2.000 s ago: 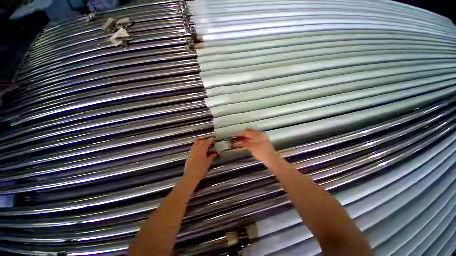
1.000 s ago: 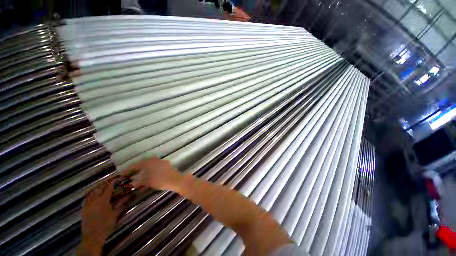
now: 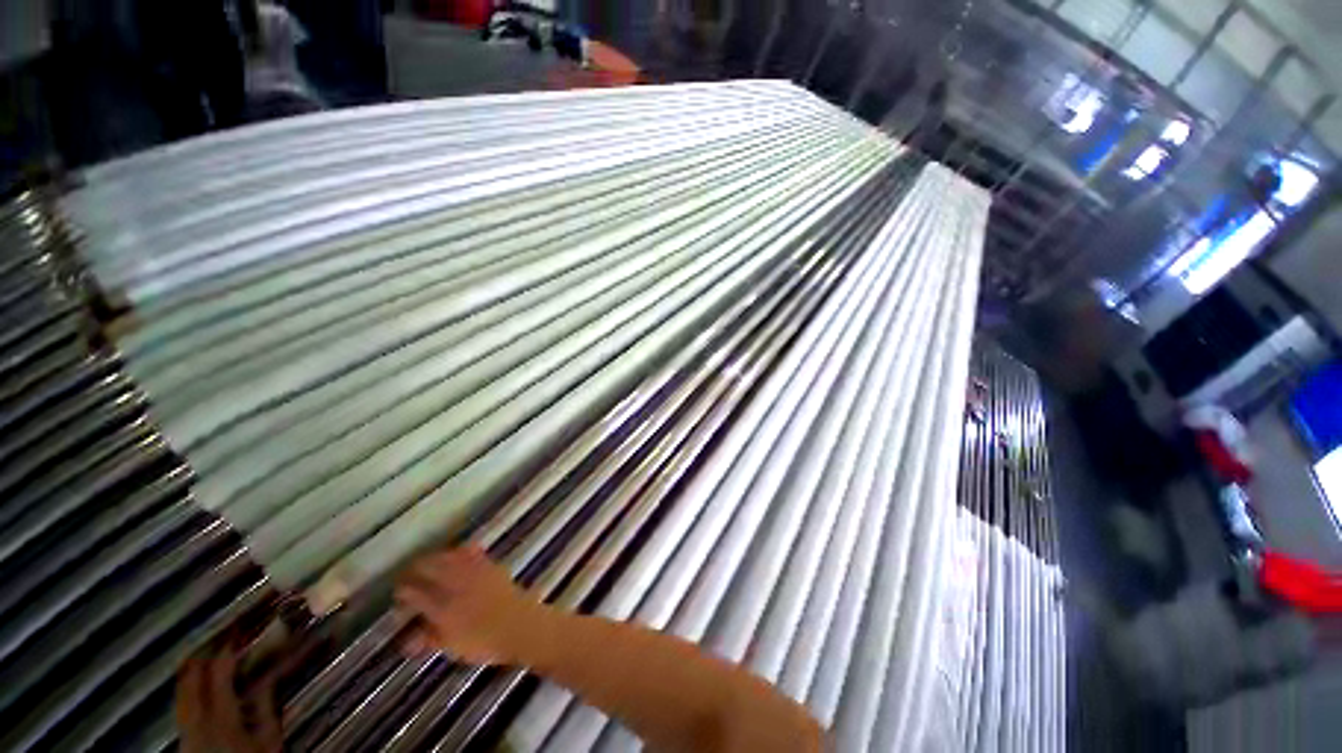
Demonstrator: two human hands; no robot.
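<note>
Pale green curtain fabric (image 3: 442, 353) lies in long parallel ridges over the rods, with its near edge at the lower left. My right hand (image 3: 459, 600) is at the near corner of this fabric, beside the last covered ridge; its fingers are bent and blurred, and I cannot tell what they hold. My left hand (image 3: 228, 694) is at the bottom left over bare steel tubes (image 3: 89, 589), dark and blurred. Bare tubes (image 3: 648, 441) also run between the green fabric and a white pleated panel (image 3: 824, 486) on the right.
A lower rack with tubes (image 3: 1008, 419) and white fabric (image 3: 1008, 633) stands beyond the right edge. Grey floor (image 3: 1126, 589), a red object (image 3: 1307, 583) and a worktable are farther right. A dark figure, perhaps a person, is at the top left.
The view has swung right towards the far end of the rack, so the hands appear lower left. My right hand has moved slightly away from my left along the fabric edge.
</note>
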